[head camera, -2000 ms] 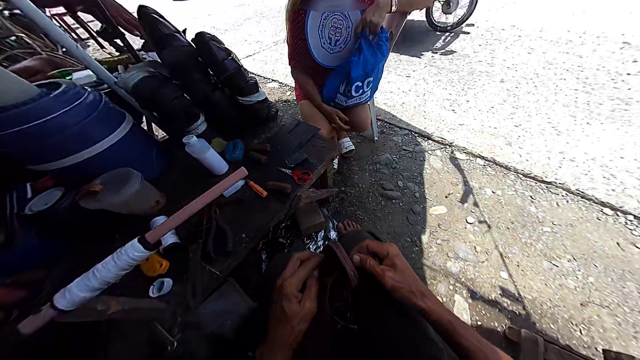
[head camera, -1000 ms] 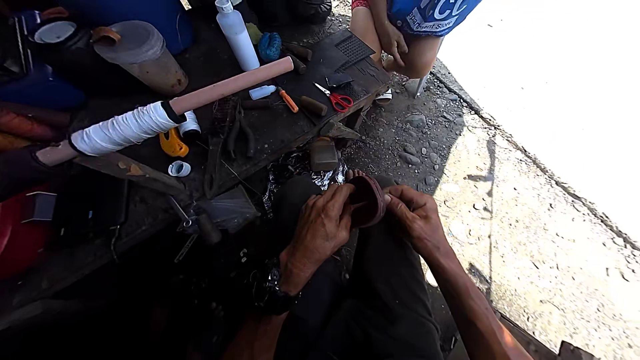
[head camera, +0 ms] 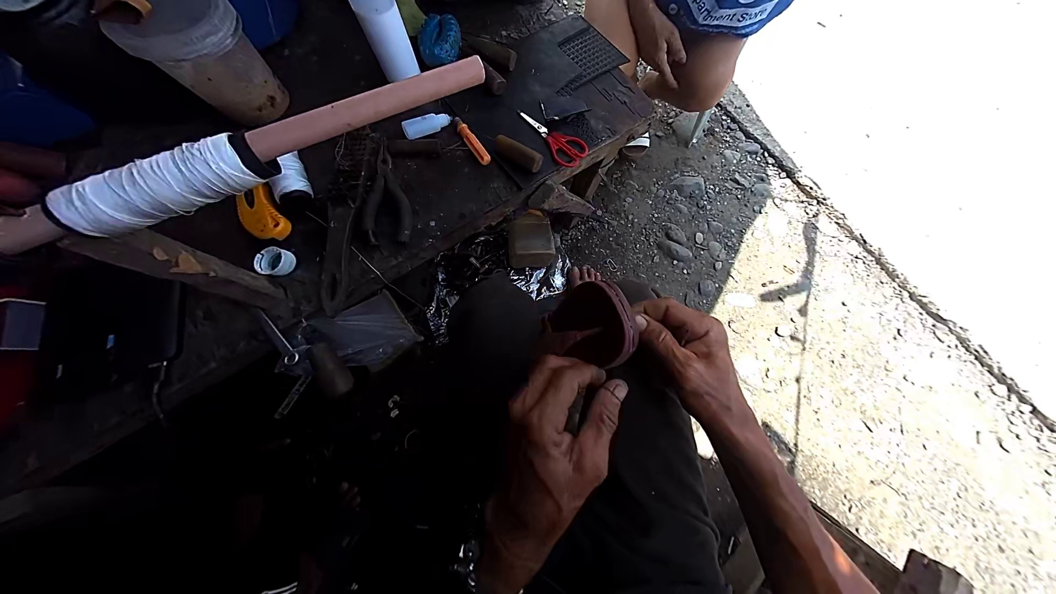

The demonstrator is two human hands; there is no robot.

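Note:
A dark red shoe or sandal (head camera: 606, 326), its exact kind unclear, rests over my lap with its rounded end toward my right hand. The thumb and fingers of my right hand (head camera: 689, 351) pinch its edge on the right side. Just below it is my left hand (head camera: 569, 429), thumb and forefinger close together at the near edge; whether something thin is between them cannot be made out. A spool of white thread (head camera: 153, 186) on a pinkish rod lies at the upper left. Red-handled scissors (head camera: 565, 147) lie on the dark wooden bench (head camera: 445, 194).
On the bench are pliers (head camera: 386, 198), an orange-handled tool (head camera: 472, 142), a yellow cutter (head camera: 262, 214), a small white bottle (head camera: 426, 125) and a white ring (head camera: 275, 261). A block (head camera: 531, 239) sits beyond my knee. A person (head camera: 693, 66) sits past the bench's far corner.
My left hand has come off the side of the dark red piece to its near edge, while my right hand keeps its pinch. The view has tilted down toward the bench and lap.

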